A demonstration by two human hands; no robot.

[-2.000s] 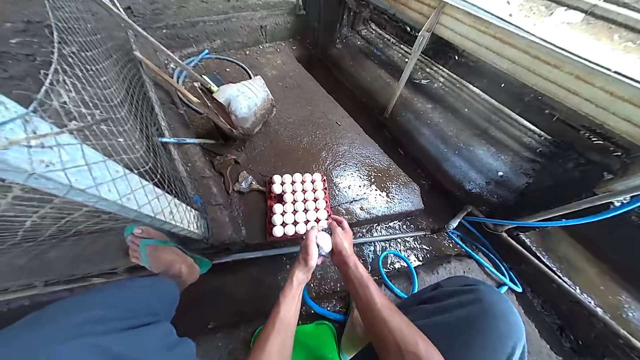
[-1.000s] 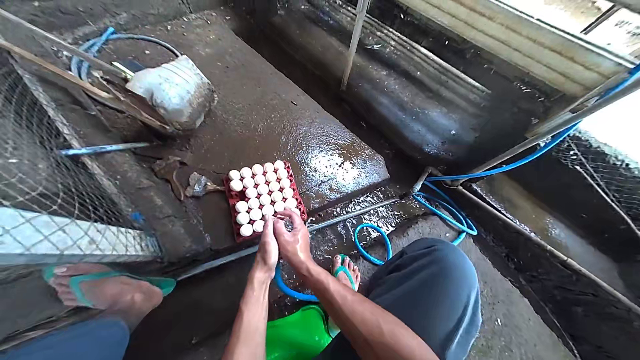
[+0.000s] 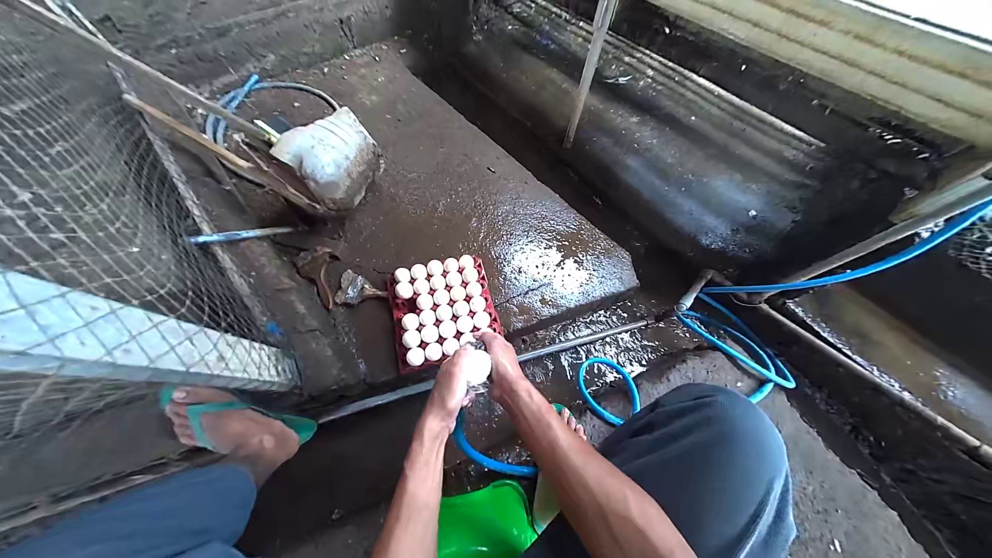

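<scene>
Between my two hands is a white egg (image 3: 477, 366), wet, with water around it. My left hand (image 3: 449, 386) cups it from the left and my right hand (image 3: 502, 363) holds it from the right, fingertips over its top. Just beyond them a red egg tray (image 3: 397, 316) lies on the wet concrete, filled with white eggs except for an uncovered cell near its left edge. The near right corner of the tray is partly hidden by my fingers. A blue hose (image 3: 496, 465) curves below my hands, and whether its end is between them I cannot tell.
A green plastic container (image 3: 484, 523) stands below my forearms. A metal pipe (image 3: 589, 341) crosses the floor beside the tray. Blue hose coils (image 3: 736, 341) lie to the right. At the left are wire netting (image 3: 85, 194), a dirty white sack-like thing (image 3: 329, 155) and a sandalled foot (image 3: 232, 426).
The egg shows plainly between my hands, as it did two seconds ago; one second ago my fingers covered it. The view has shifted between frames.
</scene>
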